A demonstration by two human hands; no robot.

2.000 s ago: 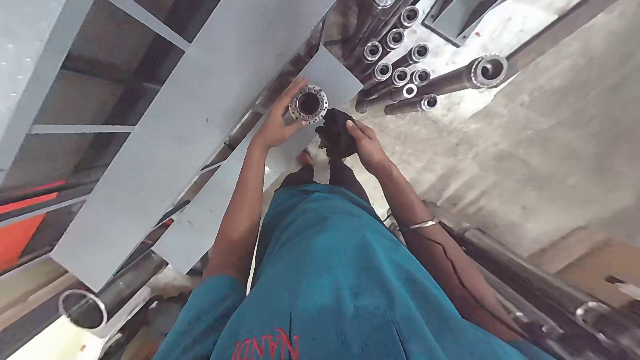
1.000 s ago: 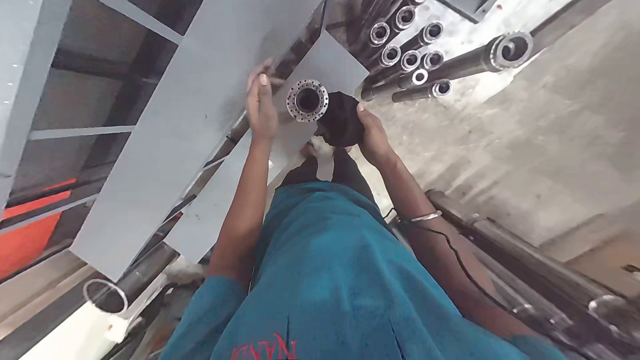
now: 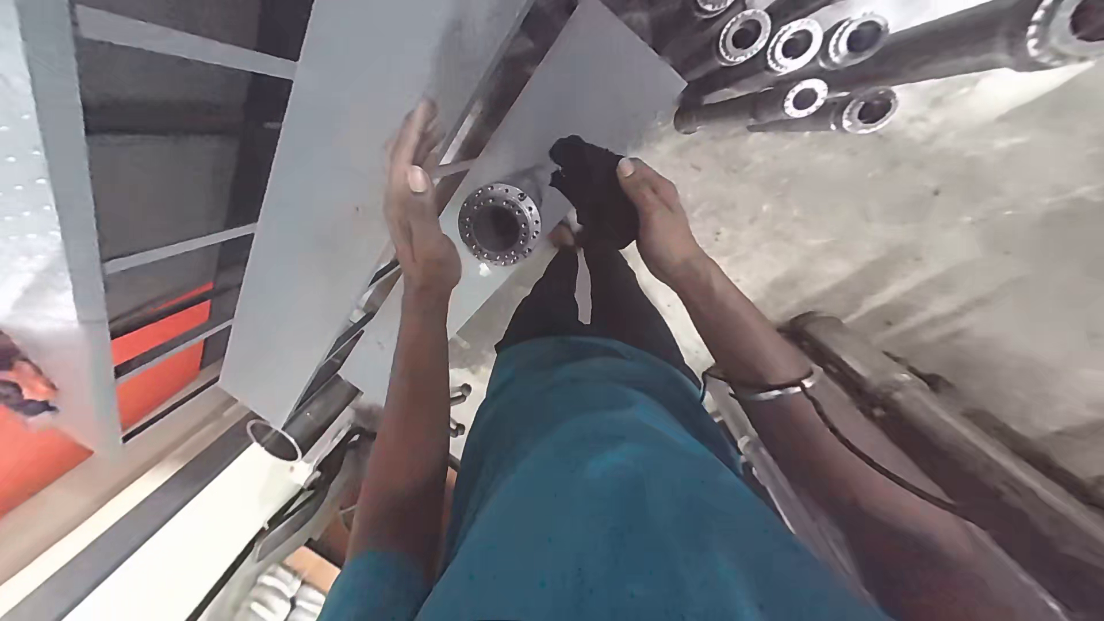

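A metal cylinder with a drilled flange (image 3: 500,224) stands upright on a grey metal shelf, between my two hands. My left hand (image 3: 420,203) is raised at its left side, apart from it, with the thumb away from the fingers and nothing held. In my right hand (image 3: 660,211) is a black cloth or glove (image 3: 595,190), gripped between thumb and fingers just right of the cylinder. A cord and a metal bangle are around my right wrist.
Several flanged metal tubes (image 3: 804,97) lie or stand at the upper right over the concrete floor (image 3: 862,224). Long dark pipes (image 3: 906,388) run along the lower right. Grey steel panels (image 3: 345,172) and a rack frame fill the left, with a round pipe end (image 3: 274,440) below.
Two seconds ago my left hand touched the cylinder's flange; it has since come away to the left. My right hand still holds the black cloth or glove, which now sits clear of the flange.
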